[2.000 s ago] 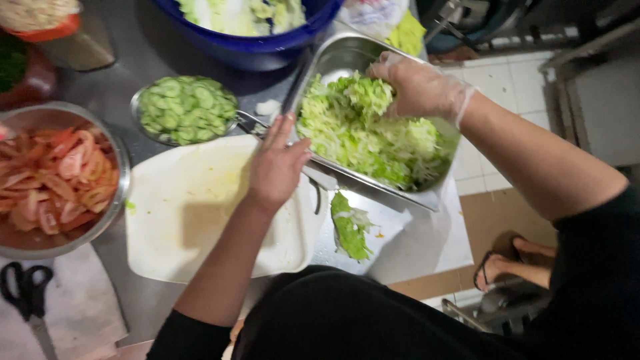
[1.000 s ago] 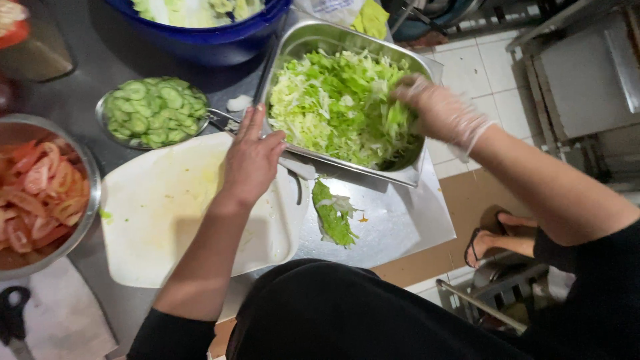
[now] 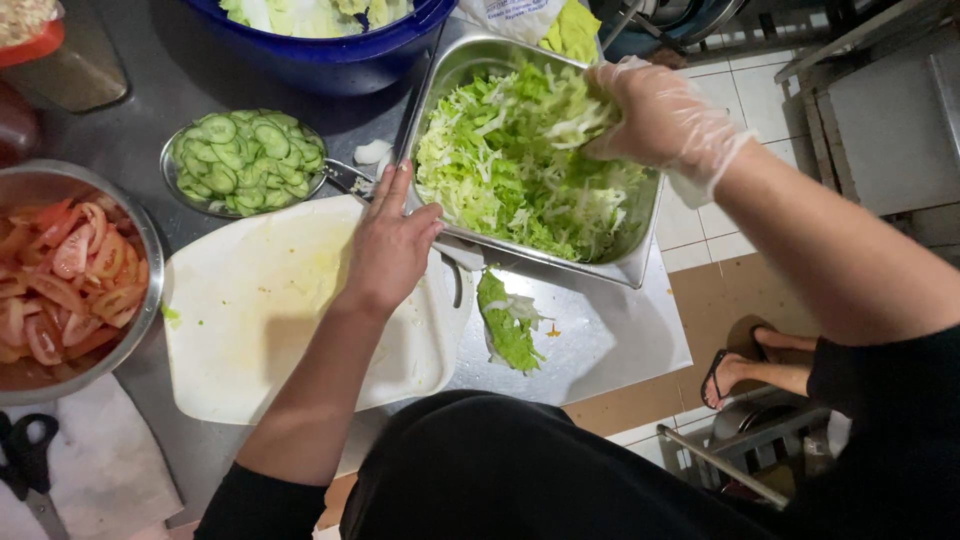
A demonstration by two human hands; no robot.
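My right hand (image 3: pixel 660 120), in a clear plastic glove, holds some shredded lettuce at the right side of a rectangular steel pan (image 3: pixel 637 259). More shredded lettuce (image 3: pixel 517 157) fills much of the pan. My bare left hand (image 3: pixel 394 244) lies at the pan's near left corner with its fingertips on the rim, holding nothing. Under that wrist is a white cutting board (image 3: pixel 247 315) with wet yellowish marks. Left of the pan, sliced cucumber (image 3: pixel 247 161) fills an oval dish. A torn lettuce leaf (image 3: pixel 510 322) with pale shreds lies on the steel table below the pan.
A steel bowl (image 3: pixel 154 247) of sliced tomatoes (image 3: pixel 67 277) stands at the left, above black-handled scissors (image 3: pixel 30 450) on a white cloth (image 3: pixel 112 457). A blue tub (image 3: pixel 330 64) of lettuce stands behind. The table's edge (image 3: pixel 679 322) is right of the leaf; a person's sandalled foot (image 3: pixel 724 379) shows beyond.
My gloved right hand has moved from inside the pan to its right side, with lettuce in its fingers. My left hand has stayed at the pan's corner.
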